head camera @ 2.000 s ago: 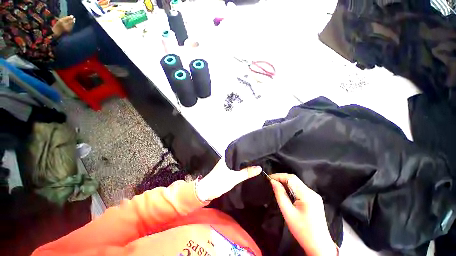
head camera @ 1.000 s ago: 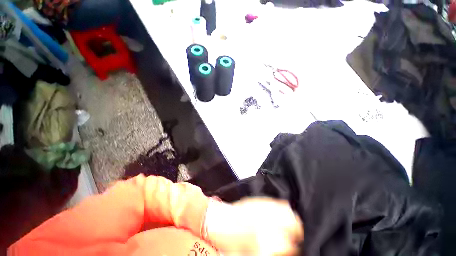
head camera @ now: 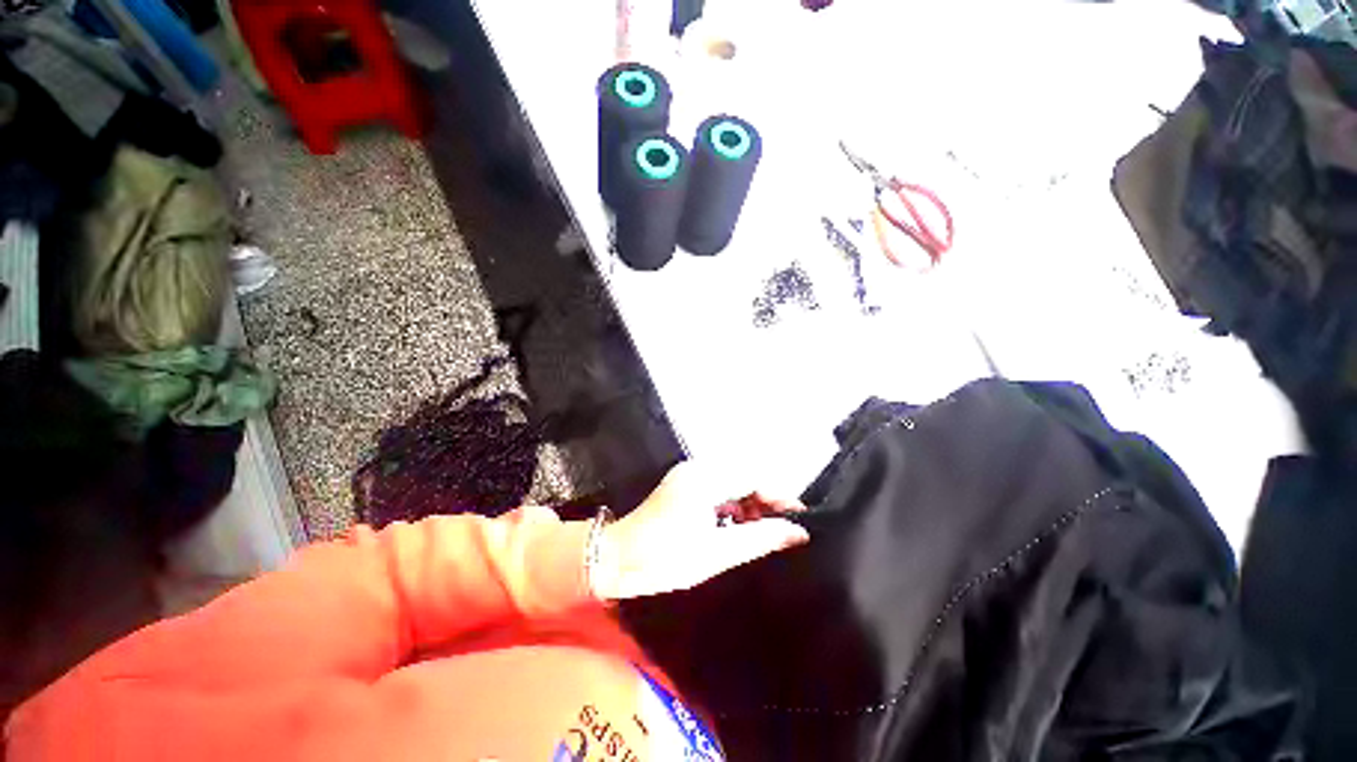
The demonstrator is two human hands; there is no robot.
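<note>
A large black garment (head camera: 953, 551) lies over the table's near edge and the lap, with a pale dotted stitch line curving across it. My left hand (head camera: 692, 536) is at the garment's left edge, with the cloth edge between thumb and fingers. A small reddish-brown patch shows at the fingertips; I cannot tell what it is. My right hand is not in view. No needle or thread can be made out.
Three black thread cones (head camera: 650, 201) stand on the white table (head camera: 774, 387). Red-handled scissors (head camera: 911, 221), a dark slim tool (head camera: 848, 261) and black specks (head camera: 783, 293) lie beside them. A dark garment pile (head camera: 1243, 194) is at right, a red stool (head camera: 328, 67) at upper left.
The view has shifted. The black garment is turned and spread, now showing the dotted stitch line. My right hand, holding a needle near my left two seconds ago, has left the picture.
</note>
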